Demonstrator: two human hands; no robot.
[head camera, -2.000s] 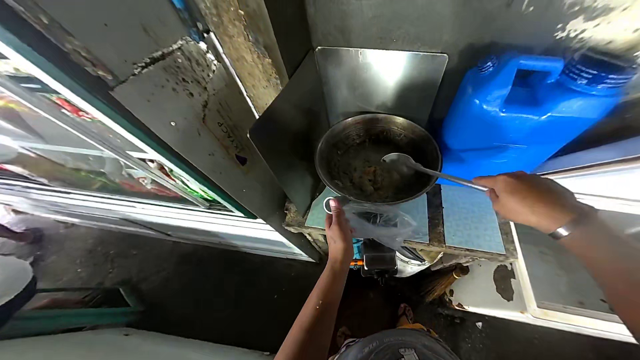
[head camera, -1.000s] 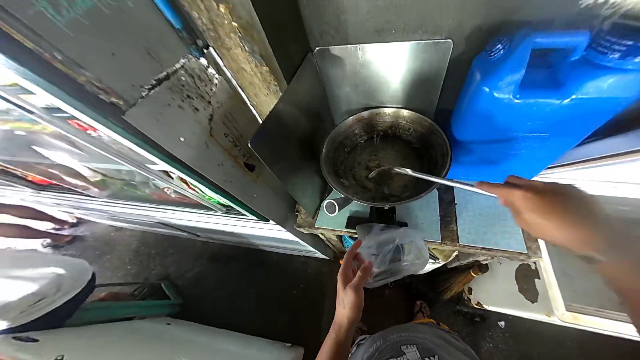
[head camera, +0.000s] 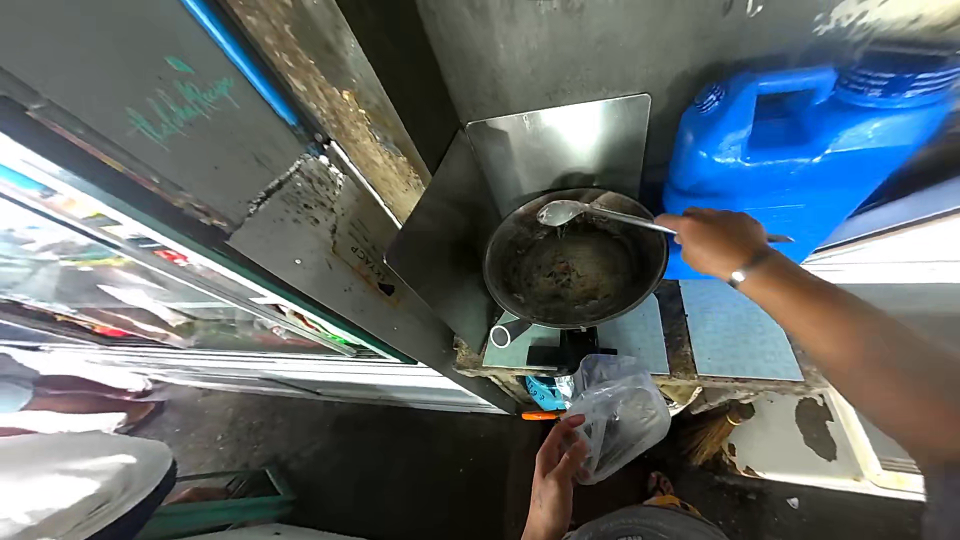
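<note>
My right hand (head camera: 716, 241) grips the handle of a long metal serving spoon (head camera: 561, 213), whose bowl is over the far side of a metal wok (head camera: 576, 259). Brownish liquid with small bits lies in the bottom of the wok. Below the near edge of the counter, my left hand (head camera: 559, 469) holds the edge of a clear plastic bag (head camera: 626, 420) between thumb and fingers. The bag hangs partly opened out. The wok's handle (head camera: 511, 331) points toward the near left and has a white ring at its end.
Metal splash panels (head camera: 559, 154) stand behind and left of the wok. A large blue plastic jug (head camera: 795, 172) is at the right. The tiled counter (head camera: 742, 330) has a rough edge, with a broom (head camera: 712, 435) below it. At far left, a person in white (head camera: 82, 480) is near a glass case.
The spoon has risen from the wok's contents toward its far rim. My left hand and the plastic bag have moved down from near the counter edge since the oldest frame.
</note>
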